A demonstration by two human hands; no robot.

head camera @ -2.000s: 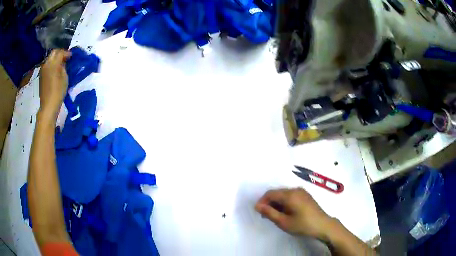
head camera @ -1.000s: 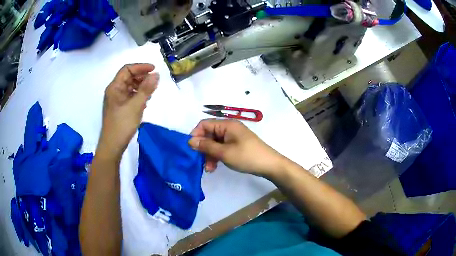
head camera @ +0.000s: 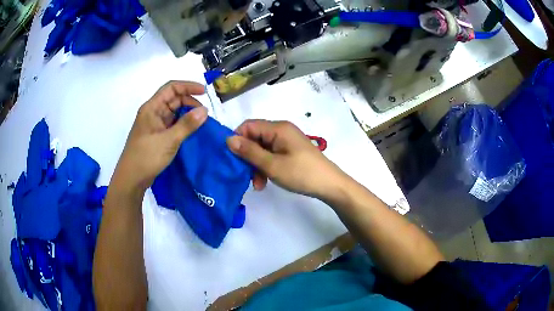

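Note:
A blue fabric piece (head camera: 209, 176) with small white lettering hangs between my two hands in front of the machine's arm. My left hand (head camera: 167, 130) pinches its upper left corner between thumb and fingers. My right hand (head camera: 276, 155) pinches its upper right edge. A short blue tab sticks out at its lower right. The sewing machine (head camera: 340, 61) stands beyond my hands, with a yellow piece (head camera: 234, 82) at the arm tip. Blue binding tape (head camera: 379, 18) runs across the machine from the right. The needle area is too small to make out.
A pile of blue pieces (head camera: 61, 212) lies at the left, and a second pile (head camera: 100, 24) at the upper left. The red handle of the snips (head camera: 318, 143) shows past my right hand. A clear plastic bag (head camera: 480, 158) and blue bins are at the right.
My left hand, empty a second ago, now holds the fabric's upper left corner. My right hand and the fabric have moved up towards the machine, partly covering the snips.

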